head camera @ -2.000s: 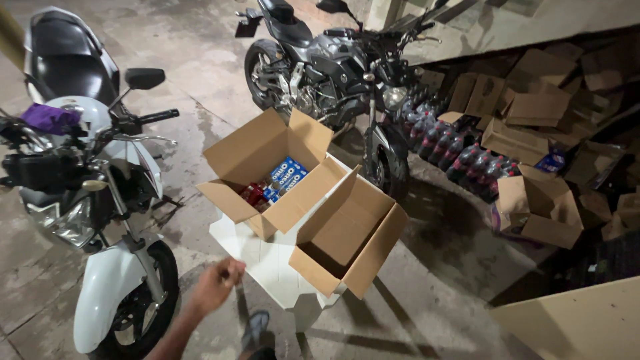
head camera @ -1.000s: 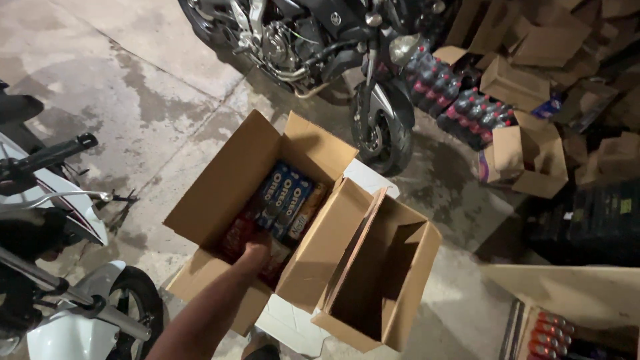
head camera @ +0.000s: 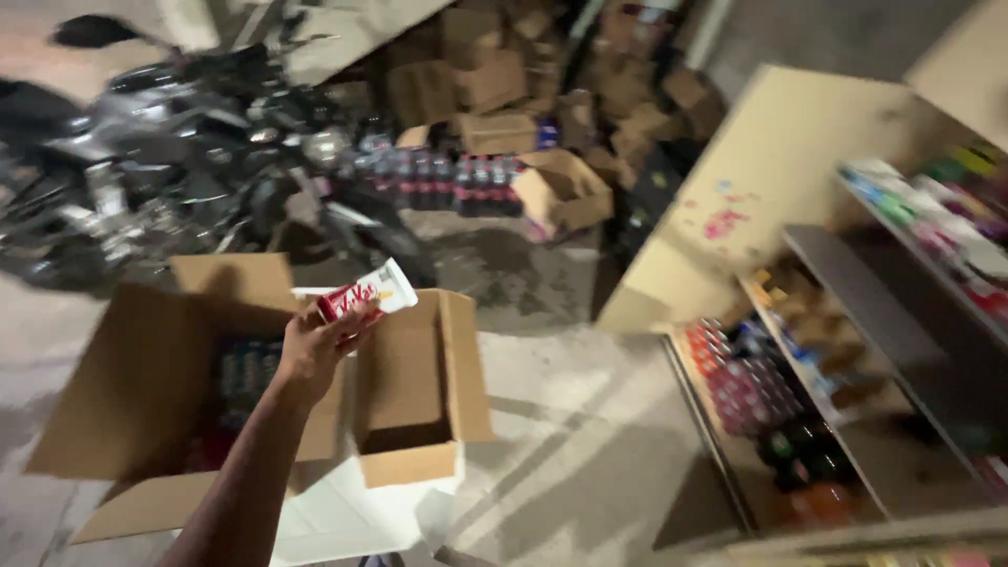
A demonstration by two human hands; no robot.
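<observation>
My left hand is raised over the adjoining edges of two open cardboard boxes, its fingers closed on a red-and-white snack packet. Under my forearm is the larger box, with dark blue packs and something red inside, blurred and partly hidden by the arm. To its right, the smaller box has its flaps folded out, and no goods show in the visible part of its interior. Both boxes rest on a white surface. My right hand is out of view.
A black motorcycle stands behind the boxes. Beyond it are packs of dark bottles, an open carton and piled cardboard. At right, a shelf unit with a cream side panel holds drinks and other packaged goods.
My left hand was inside the larger box one second ago; now it is above the boxes, holding the packet. The view has swung right, bringing the shelves in.
</observation>
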